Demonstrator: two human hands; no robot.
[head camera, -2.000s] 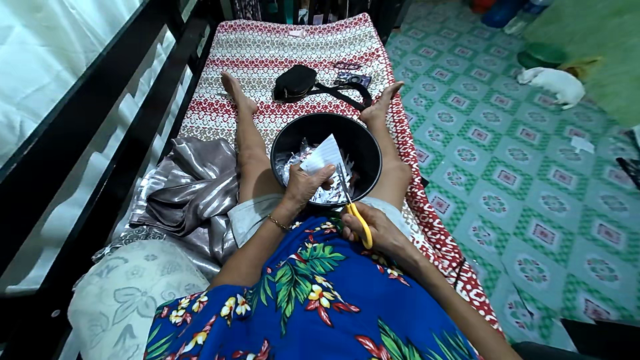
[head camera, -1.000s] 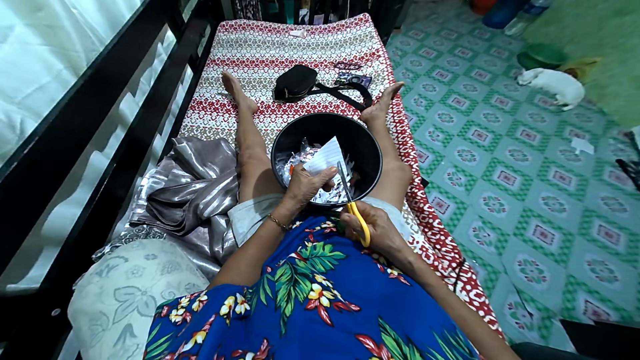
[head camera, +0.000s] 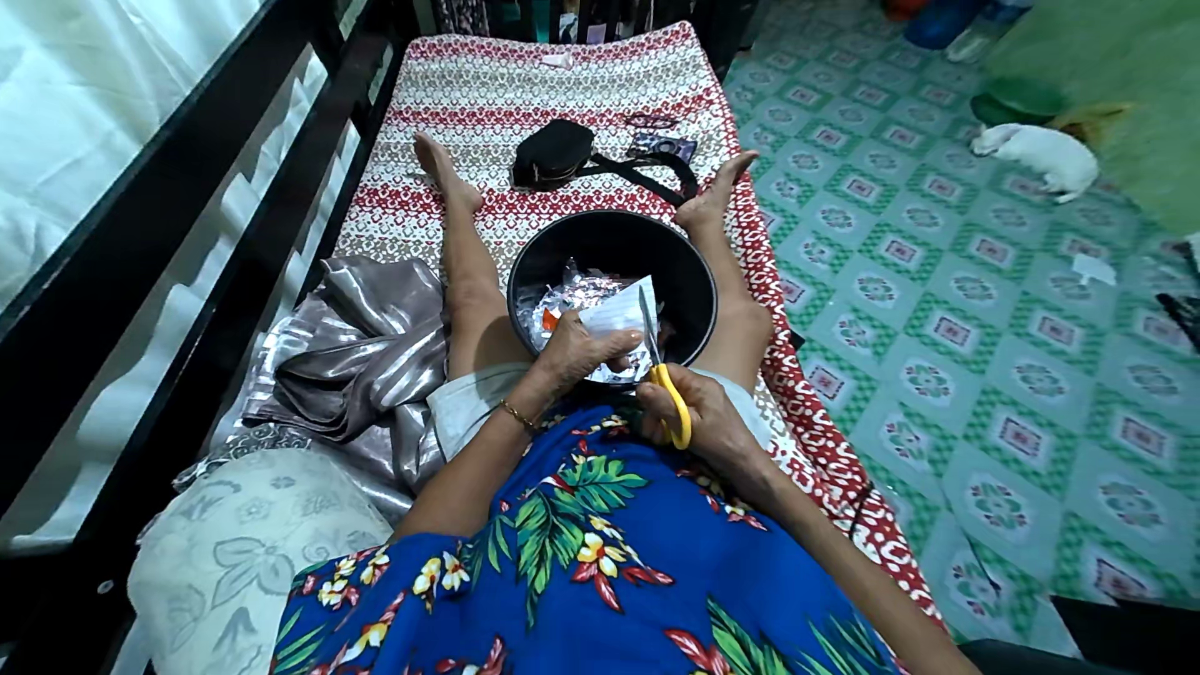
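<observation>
My left hand (head camera: 581, 354) pinches a white piece of paper or wrapper (head camera: 621, 307) over a round black tub (head camera: 694, 281), which stands between my legs. My right hand (head camera: 698, 412) grips a pair of scissors with yellow handles (head camera: 673, 405). The blades point away from me, along the right edge of the white piece; whether they are parted is hard to tell. Inside the tub lie many shiny and white cut scraps (head camera: 586, 289), with an orange bit near my left thumb. The lower part of the scraps is hidden by my left hand.
A black pouch with a strap (head camera: 553, 152) and a patterned flat item (head camera: 664, 146) lie on the patterned bed cover (head camera: 469, 103). Grey satin cloth (head camera: 366, 356) and a pillow (head camera: 253, 553) are at left, beside the dark bed rail (head camera: 178, 202). A white animal (head camera: 1041, 157) lies on the floor.
</observation>
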